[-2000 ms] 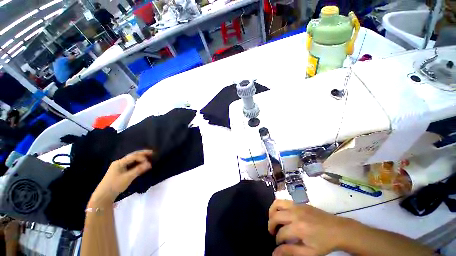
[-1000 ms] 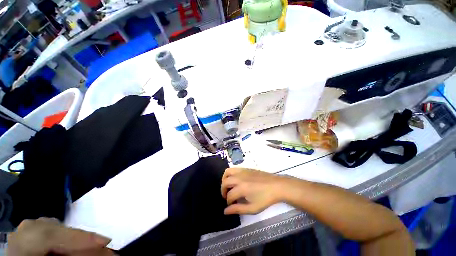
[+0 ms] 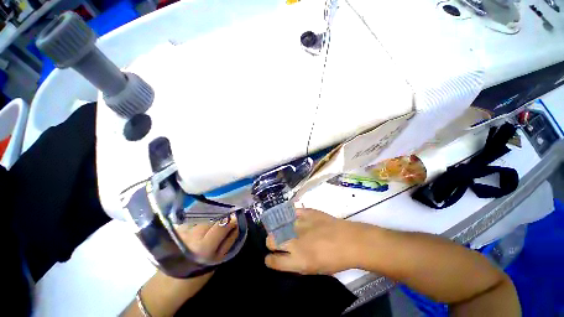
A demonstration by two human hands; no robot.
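Observation:
A black fabric piece [image 3: 266, 288] lies under the front of the white sewing machine head [image 3: 247, 93] and hangs toward the table's front edge. My right hand [image 3: 309, 241] rests on it with bent fingers, just right of the needle area, which the grey knob [image 3: 279, 221] and metal parts hide. My left hand [image 3: 207, 238] is behind the shiny curved metal guard [image 3: 158, 238], its fingers at the fabric's left side. The guard partly covers that hand, so its grip is hard to see. Black panels [image 3: 62, 179] lie at the left.
A large grey knurled knob [image 3: 93, 65] stands on the head. Right of my right hand are thread snips [image 3: 362, 182], a snack packet [image 3: 401, 169] and a looped black strap [image 3: 470, 179]. A cardboard flap [image 3: 377, 143] is fixed to the head. The ruler-marked table edge [image 3: 488, 213] runs along the front.
The view has moved much closer to the machine head. My left hand has come from the lower left to the needle area. My right hand stays on the fabric beside the needle area.

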